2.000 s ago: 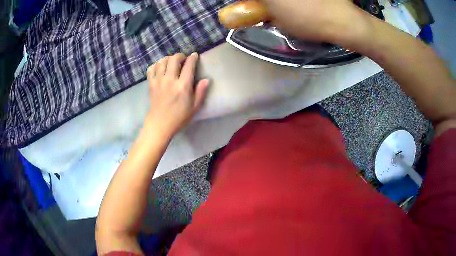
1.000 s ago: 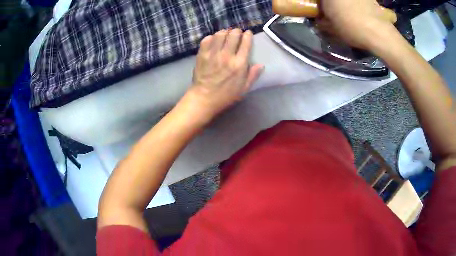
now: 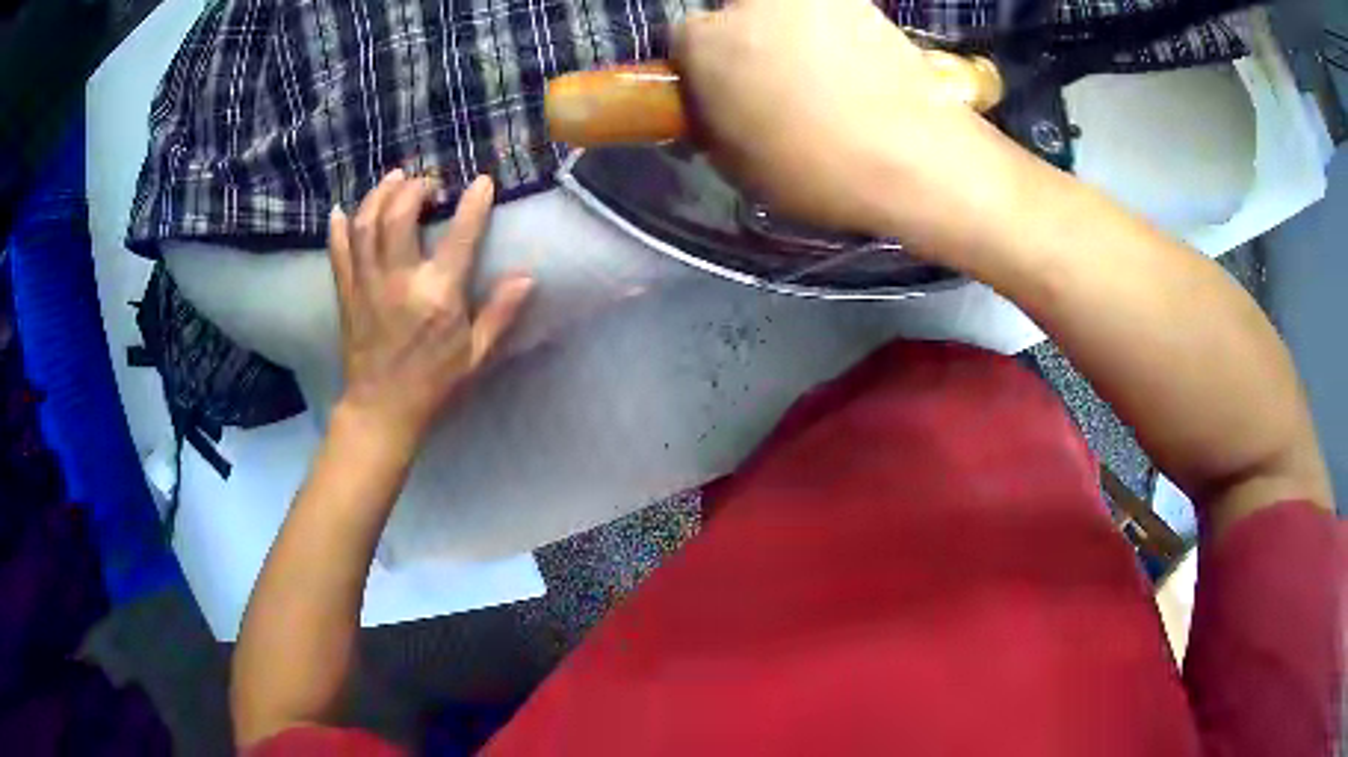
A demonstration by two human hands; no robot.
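The plaid garment [image 3: 340, 111], dark with white check lines, is drawn over the cream-white padded form [image 3: 518, 429]. My left hand [image 3: 407, 296] lies with fingers spread and fingertips on the garment's dark near edge, its palm over the pad. My right hand [image 3: 798, 111] is closed around the orange-brown handle [image 3: 614, 107] of the iron. The iron [image 3: 665, 200] has a shiny body and a pale rim. Its tip points left, at the garment's edge, and my right hand and forearm hide part of it.
White cover sheet [image 3: 444, 592] under the pad. The pad's rounded end [image 3: 1183, 141] shows at the right. A bunched plaid piece with dark straps [image 3: 222, 370] hangs below the pad's left end. Blue cloth [image 3: 74, 370] is at far left. A wooden stool part [image 3: 1141, 518] stands on the speckled floor.
The iron and my right hand have moved left along the garment's edge. My left hand has also moved left, and its fingers have spread. More of the pad's right end now shows.
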